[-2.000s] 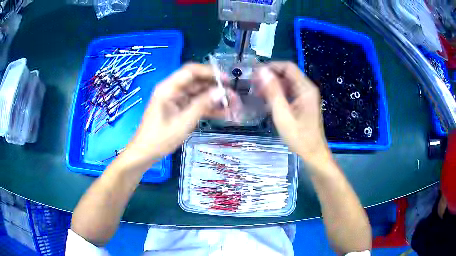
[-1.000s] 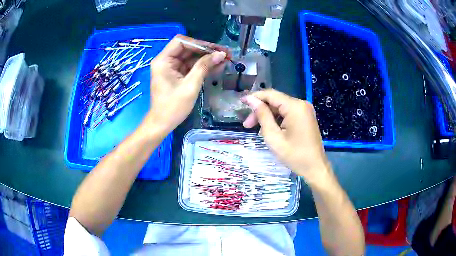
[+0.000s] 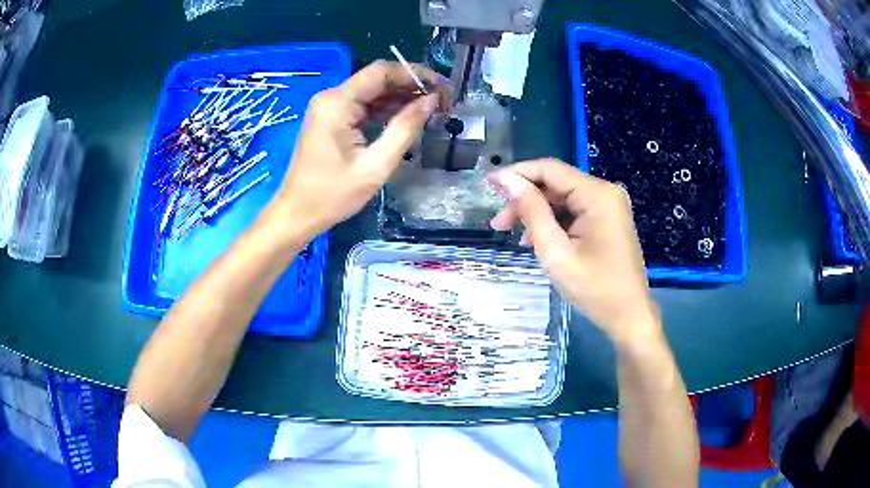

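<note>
My left hand (image 3: 358, 143) pinches a thin rod (image 3: 408, 69) by its lower part, just left of the press ram (image 3: 467, 71). The rod's white end points up and left; its lower end is hidden by the fingers. The metal fixture (image 3: 469, 129) with a dark round hole stands below the ram on the grey base plate (image 3: 444, 202). My right hand (image 3: 577, 229) is right of the base plate, thumb and fingertips close together; I cannot tell if a small ring is between them. The clear box (image 3: 349, 367) of red-and-white rods lies nearest me.
A blue tray (image 3: 139, 248) with scattered rods is at left. A blue tray (image 3: 733, 195) of small black rings, a few silver, is at right. Stacked clear boxes (image 3: 38, 191) stand at far left. The shiny press lever (image 3: 811, 110) slants at upper right. A person's arm (image 3: 828, 443) shows at lower right.
Since one second ago, the rod in my left hand has tilted more upright beside the ram. My right hand has moved slightly right, away from the fixture.
</note>
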